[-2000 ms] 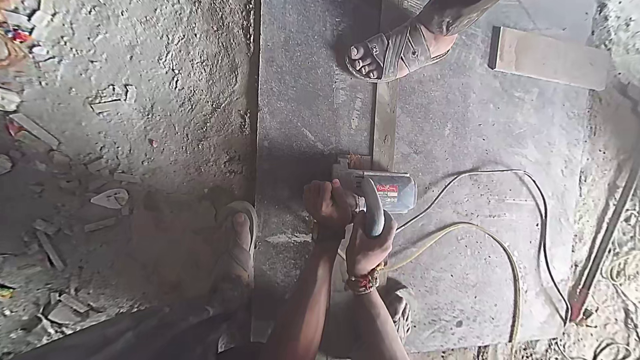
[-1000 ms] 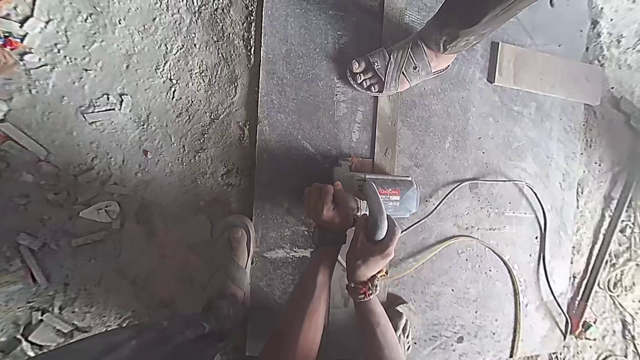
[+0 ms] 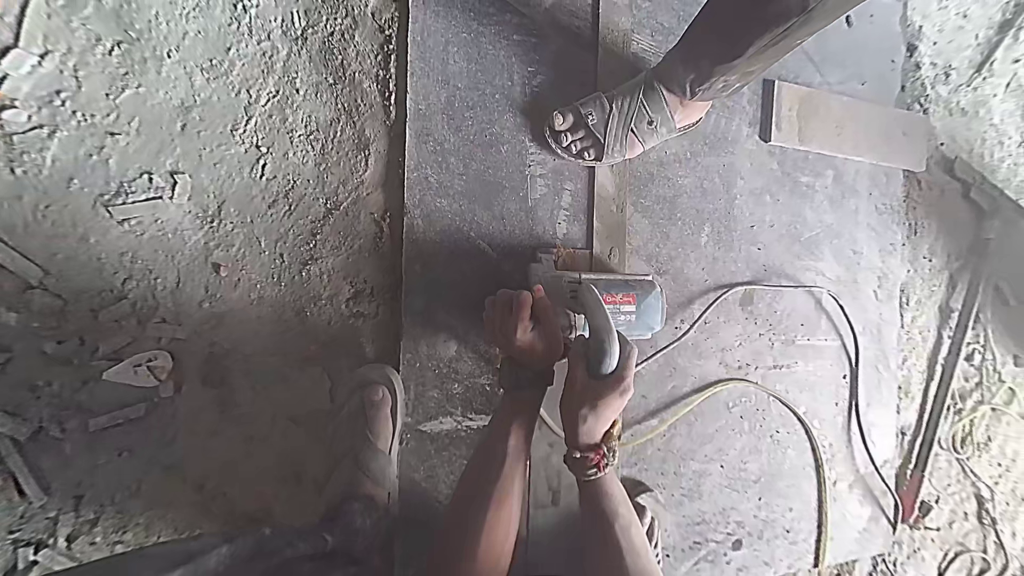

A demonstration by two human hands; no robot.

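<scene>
A power saw [image 3: 638, 308] with a blue-grey motor housing and a red label sits across a long narrow strip [image 3: 612, 200] on a dark stone-like slab [image 3: 720, 224]. My right hand [image 3: 596, 392] is wrapped around the tool's curved grey handle, with a red and gold thread band at the wrist. On the tool's left side, my left hand [image 3: 524, 328] is closed at its front part; what exactly its fingers grip is hidden. The blade cannot be seen. Past the tool, another person's sandalled foot [image 3: 628, 124] rests over the strip.
A dark cord [image 3: 852, 344] and a yellowish cord or hose [image 3: 808, 432] curve over the slab at right. A flat rectangular block [image 3: 848, 124] lies at upper right. Rough ground with broken chips [image 3: 140, 368] borders the slab's left edge. One sandalled foot [image 3: 380, 416] stands by that edge.
Both hands stay on the tool, which keeps nearly the same place on the strip. The view has shifted slightly. Nothing was plainly let go or picked up.
</scene>
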